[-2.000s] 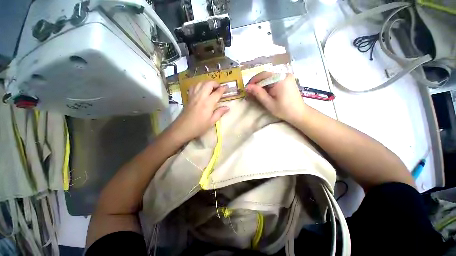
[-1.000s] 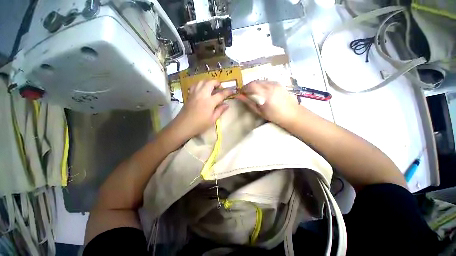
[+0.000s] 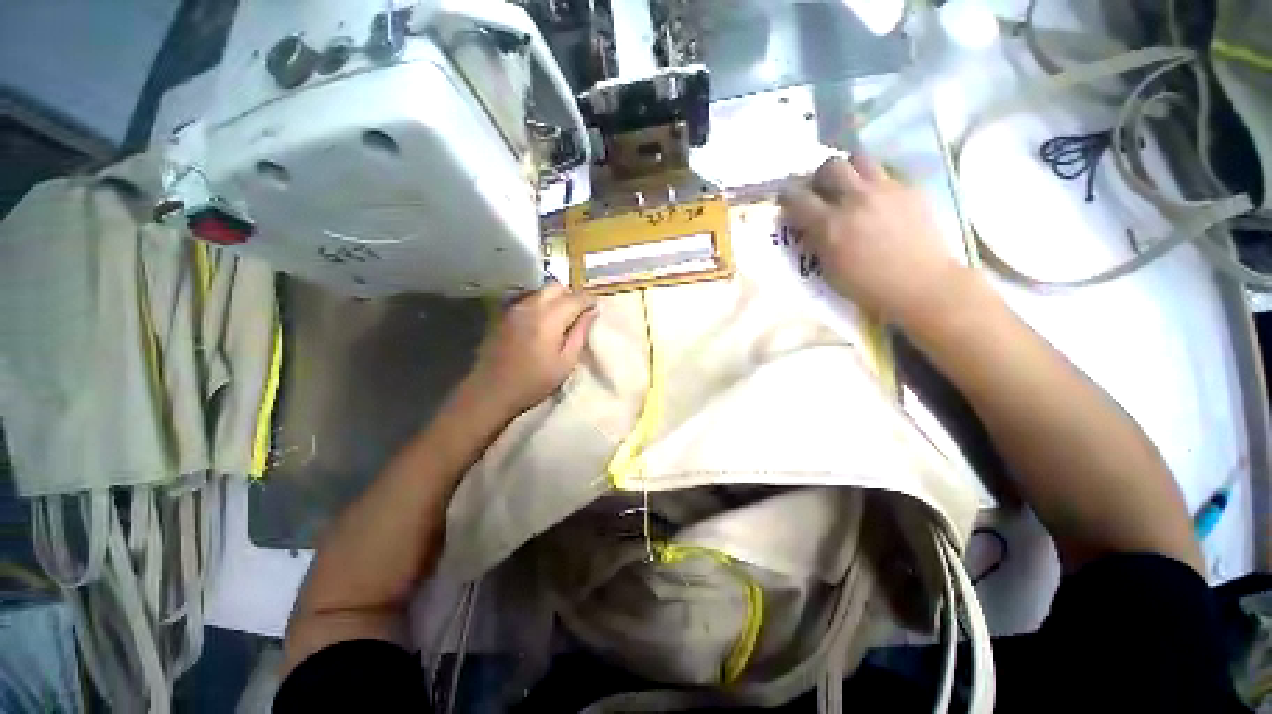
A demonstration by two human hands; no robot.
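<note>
The beige bag body [image 3: 781,405] spreads from the clamp down over my lap, with yellow binding tape [image 3: 650,391] down its middle. Its upper edge meets the yellow-orange clamp frame [image 3: 653,276], whose slot shows a pale and grey strip. My left hand [image 3: 537,342] lies on the cloth at the frame's lower left corner, fingers bent; whether it pinches the cloth is hidden. My right hand [image 3: 865,230] is right of the frame, over the pale template [image 3: 798,254] with handwritten marks. Its fingers are bent and slightly apart, with nothing visible in them.
The white machine head [image 3: 377,175] with a red button is at upper left. Stacked bags [image 3: 105,349] with hanging straps are at far left, beside a dark plate [image 3: 335,405]. A coiled black cord [image 3: 1074,156], looped pale straps [image 3: 1018,272] and a blue stick [image 3: 1211,513] are at right.
My hands have moved apart: the left down to the frame's corner, the right away from the slot onto the template. The frame's slot is uncovered. The red-and-black snips no longer show. The view has shifted.
</note>
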